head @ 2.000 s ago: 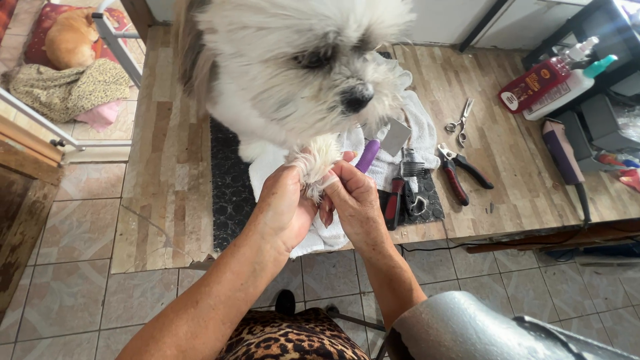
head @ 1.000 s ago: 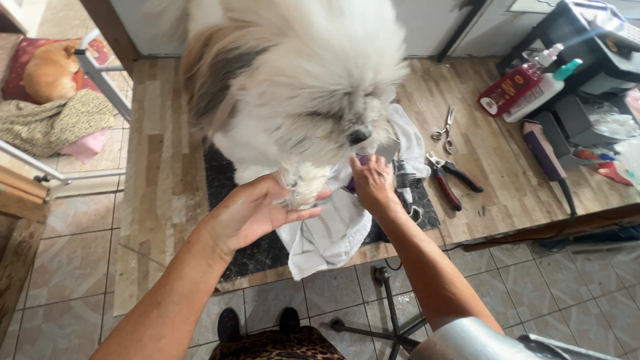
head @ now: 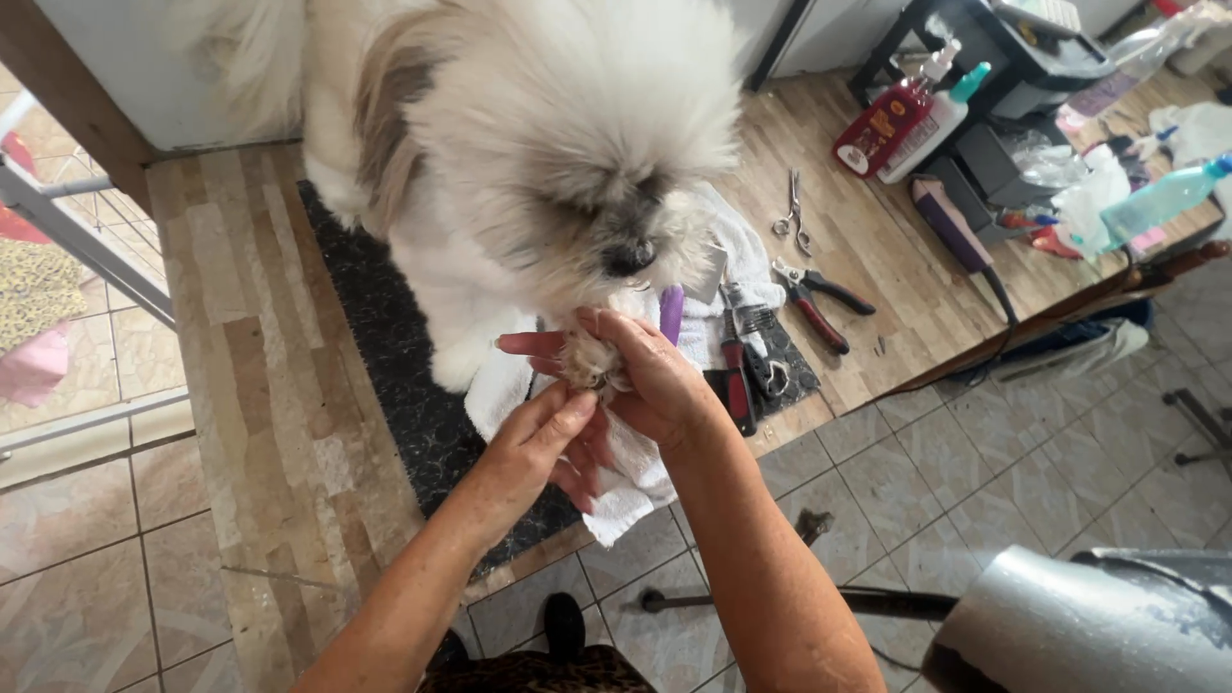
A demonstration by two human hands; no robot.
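A fluffy white and grey dog [head: 558,144] stands on a black mat [head: 385,337] on the wooden tabletop. Its front paw [head: 589,361] lies between my hands. My right hand [head: 640,375] is wrapped around the paw from the right, fingers reaching behind it. From below left, my left hand [head: 553,438] touches the paw with thumb and fingertips. Under the hands is a white towel [head: 630,472]. Just right of them lie a purple handle [head: 671,313], a slicker brush [head: 751,313] and a red and black handled tool [head: 739,390].
Nail clippers [head: 823,303] and scissors [head: 793,217] lie on the table to the right. Behind them are a red spray bottle [head: 890,115], a white bottle [head: 934,130] and a corded hair clipper [head: 953,226]. A metal dryer nozzle [head: 1030,626] fills the lower right corner.
My right hand has come back from beside the purple handle to grip the paw. My left hand, open under the paw one second ago, now touches it with its fingertips. The dog's head has moved.
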